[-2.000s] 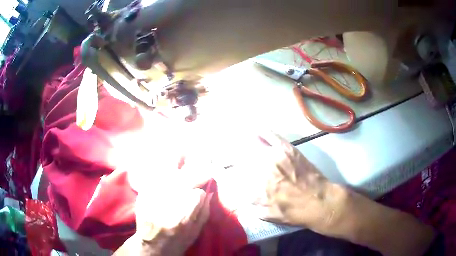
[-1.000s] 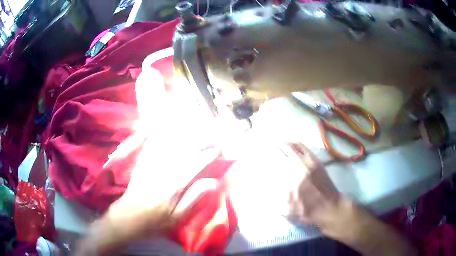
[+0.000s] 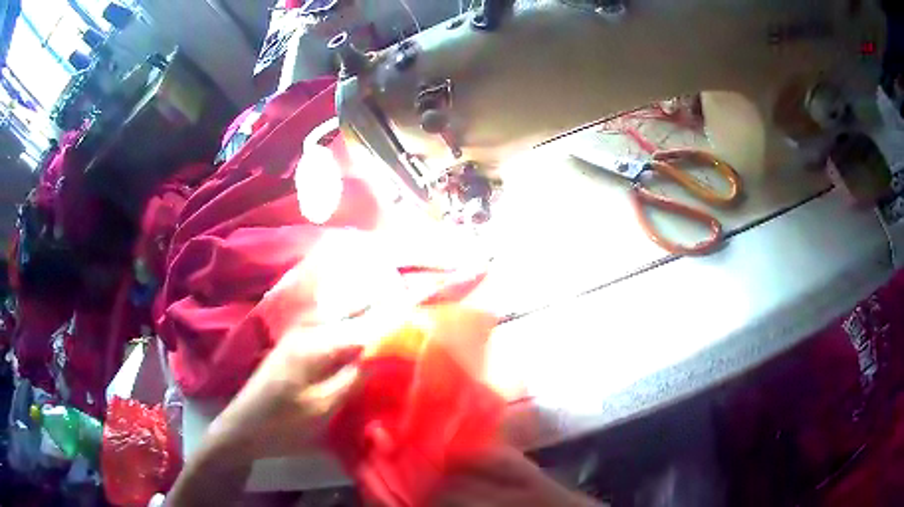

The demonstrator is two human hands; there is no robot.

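Note:
Red fabric (image 3: 238,257) lies in large folds left of and under the needle area of the cream sewing machine (image 3: 595,74). A bunched part of it, orange in the lamp glare, is at the table's front edge. My left hand (image 3: 297,381) is on this cloth from the left, fingers partly lost in glare and grasping it. My right hand (image 3: 506,480) is low at the bottom edge, mostly behind the bunched cloth; its fingers are hidden. The presser foot area (image 3: 471,193) is washed out by the glowing lamp (image 3: 319,178).
Orange-handled scissors (image 3: 684,203) lie on the white machine bed (image 3: 684,307) under the arm, near red thread tangles (image 3: 659,121). An orange-red plastic bag (image 3: 137,451) and a green bottle (image 3: 71,431) are at lower left. More dark red cloth (image 3: 852,396) is at lower right.
My right hand has moved from the machine bed down and left to the bunched cloth. The cloth at the front edge is now lifted and bunched between the hands. The camera view has shifted.

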